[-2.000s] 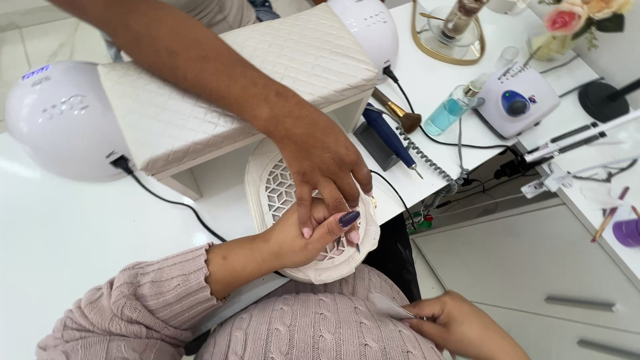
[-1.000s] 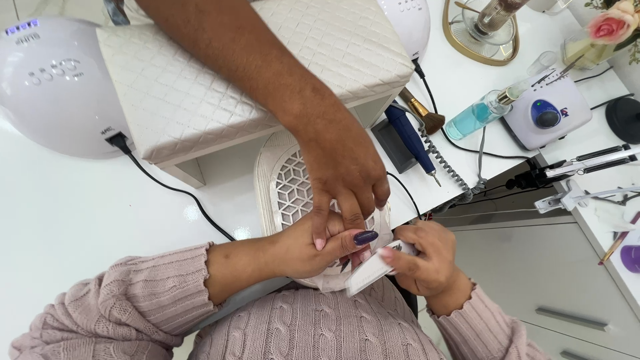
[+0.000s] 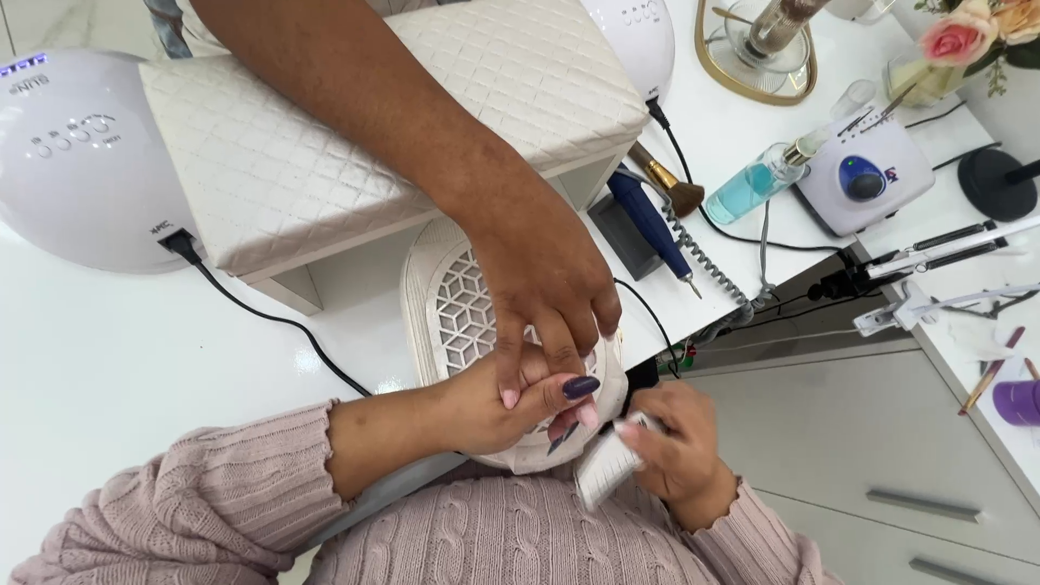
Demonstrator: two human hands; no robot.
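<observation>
My left hand (image 3: 496,398) grips the fingers of another person's hand (image 3: 544,268), which reaches down from the top over the padded armrest. Dark polish shows on my thumbnail; the other hand's nails look bare. Both hands are above a white nail dust collector (image 3: 463,313) with a patterned grille. In my right hand (image 3: 678,447) is a white nail file (image 3: 608,467), slightly blurred, its tip just below and right of the held fingers. Whether the file touches a nail, I cannot tell.
A white quilted armrest (image 3: 325,154) spans the table between two nail lamps (image 3: 81,162). To the right lie a blue nail drill handpiece (image 3: 650,219), a makeup-style brush (image 3: 678,191), a bottle of blue liquid (image 3: 751,185) and the drill's control box (image 3: 865,175). Cables hang at the table edge.
My right hand first rose from my lap toward the held fingers with the file, and now sits slightly away to their right. My left hand keeps its hold.
</observation>
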